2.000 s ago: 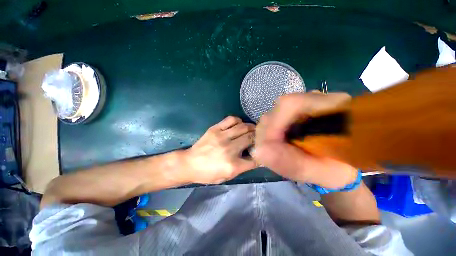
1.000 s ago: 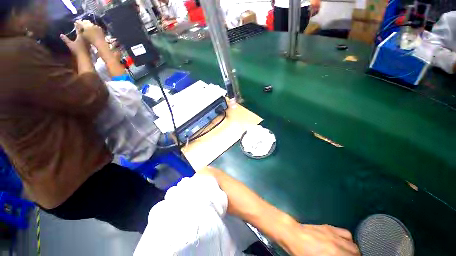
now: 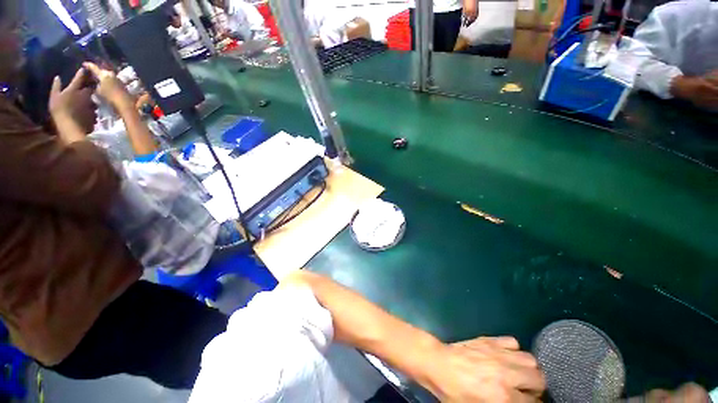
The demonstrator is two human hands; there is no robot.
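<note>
My left hand is low at the right of centre, over the bench's near edge, fingers curled and pointing right. What it holds, if anything, is hidden under the fingers. The round grey screw plate lies just right of it on the dark-green bench. My right hand is cut off by the bottom right edge and blurred; only part of it shows. The orange screwdriver is out of view.
A round tin with white wadding stands beyond my left forearm. A brown cardboard sheet lies under a blue-black box. A small black unit is on the far bench. People are at the left. A metal post rises behind the box.
Since two seconds ago the view has swung up and left, taking the screwdriver out of sight. Since one second ago, things have shifted left and part of my right hand shows.
</note>
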